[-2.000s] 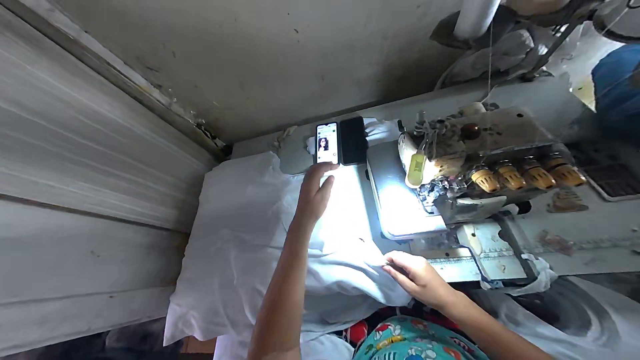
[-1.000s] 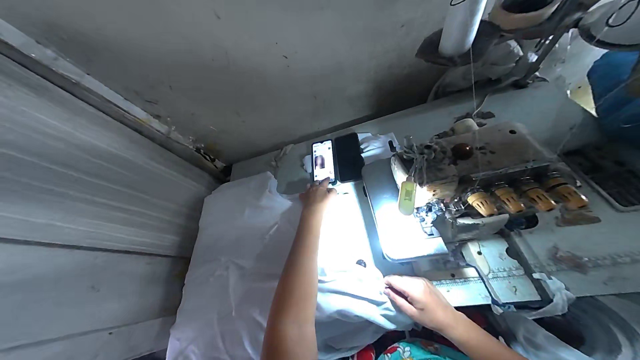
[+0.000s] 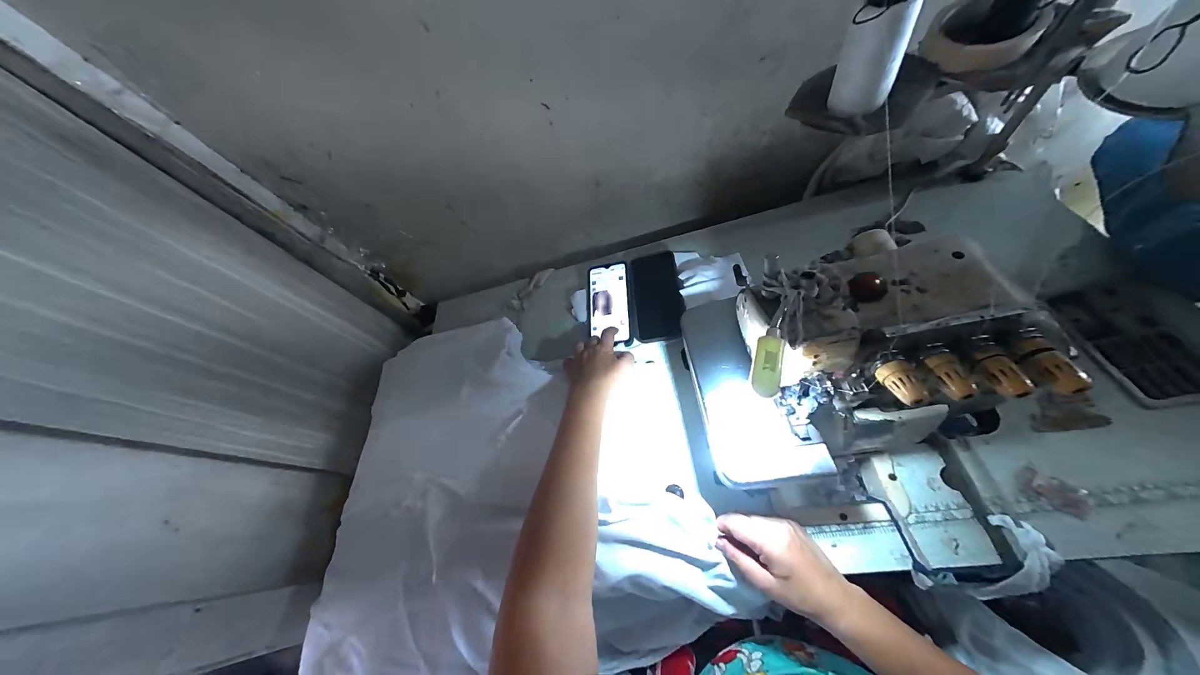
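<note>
My left hand (image 3: 597, 361) is at the lower edge of a lit smartphone (image 3: 608, 302), a fingertip on its screen, with nothing gripped. The phone lies beside a black phone or flip cover (image 3: 656, 296). White cloth (image 3: 441, 469) is spread under my left forearm and bunches up toward my right hand (image 3: 773, 558). That hand pinches the cloth's edge between thumb and fingers, just in front of the plate of an overlock sewing machine (image 3: 919, 291). A bright light falls on the machine's silver plate (image 3: 750, 403).
Behind the table rises a grey wall (image 3: 562, 122), and pale panelling (image 3: 141, 356) stands at the left. Thread cones (image 3: 872, 56) hang over the upper right. A yellow-green tag (image 3: 767, 365) hangs at the machine's needle area. Plastic scrap (image 3: 1022, 562) lies at the front edge.
My left hand has shifted from the phone's lower right side to its bottom edge. My right hand still pinches the cloth in much the same place.
</note>
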